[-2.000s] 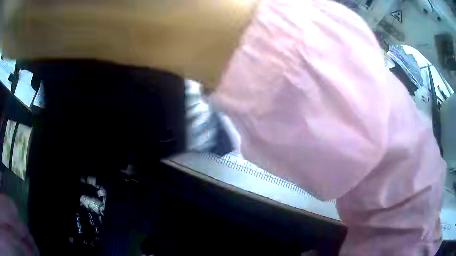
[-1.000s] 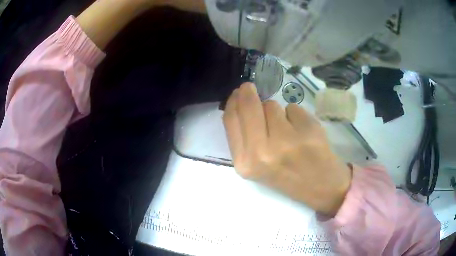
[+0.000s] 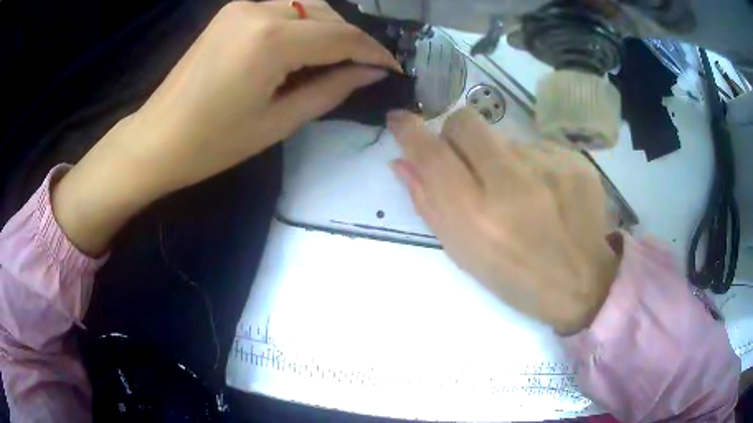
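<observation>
The black garment (image 3: 206, 240) covers the left side and hangs over the front edge, with its edge running up to the presser foot (image 3: 406, 51). My left hand (image 3: 272, 83) rests on the black cloth just left of the presser foot, thumb and forefinger tips pressed together at the cloth near the needle. My right hand (image 3: 512, 215) is over the machine bed, right of and below the needle plate (image 3: 440, 74). Its fingertips are near the cloth's edge, with fingers apart and slightly blurred; it holds nothing visible. A loose thread (image 3: 376, 135) sticks out from the cloth edge.
The cream ribbed knob (image 3: 578, 107) is under the machine head at the upper right. Black fabric patches (image 3: 650, 107) lie right of it. Black-handled shears (image 3: 717, 223) lie at the far right. A round metal disc (image 3: 485, 103) is set in the bed. A printed ruler (image 3: 396, 378) runs along the front edge.
My left hand has come into view beside the presser foot. My right hand has moved slightly right and down from the needle area. The view has shifted, showing the knob larger.
</observation>
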